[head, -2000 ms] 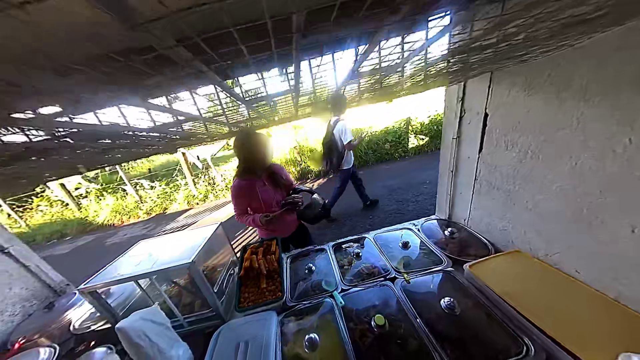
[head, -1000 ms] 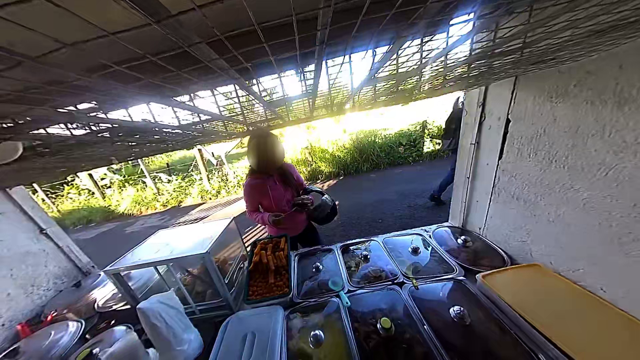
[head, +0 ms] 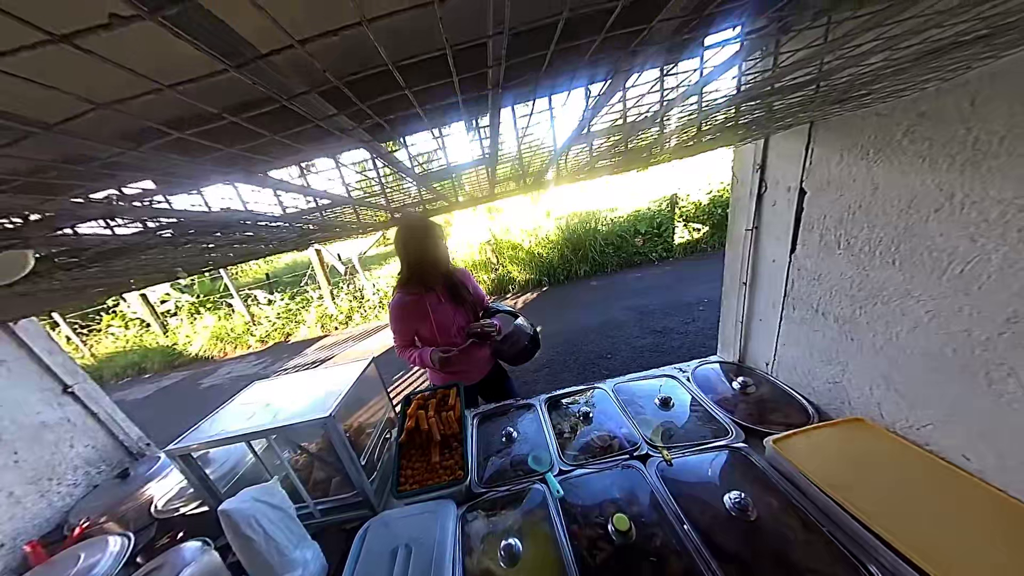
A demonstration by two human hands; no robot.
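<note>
Neither of my hands shows in the head view. Below me, several rectangular food trays stand side by side under clear lids, among them a large one (head: 738, 506) at right and a smaller one (head: 666, 406) behind. A teal ladle (head: 546, 474) lies across the lids near the middle. An uncovered tray of fried food (head: 432, 440) sits left of the lidded trays. Beside it stands a glass display case (head: 280, 404) with food inside. A grey plastic lid (head: 404, 540) is at the near edge.
Across the counter stands a person in a pink top (head: 438, 320), holding a dark helmet (head: 516, 336). A yellow lid (head: 904, 488) lies along the right wall (head: 912, 280). A white plastic bag (head: 270, 530) is by the case. Wire mesh (head: 320, 96) hangs low overhead.
The walking person with a backpack has gone out of view past the right wall. The person in pink has turned their head toward the road.
</note>
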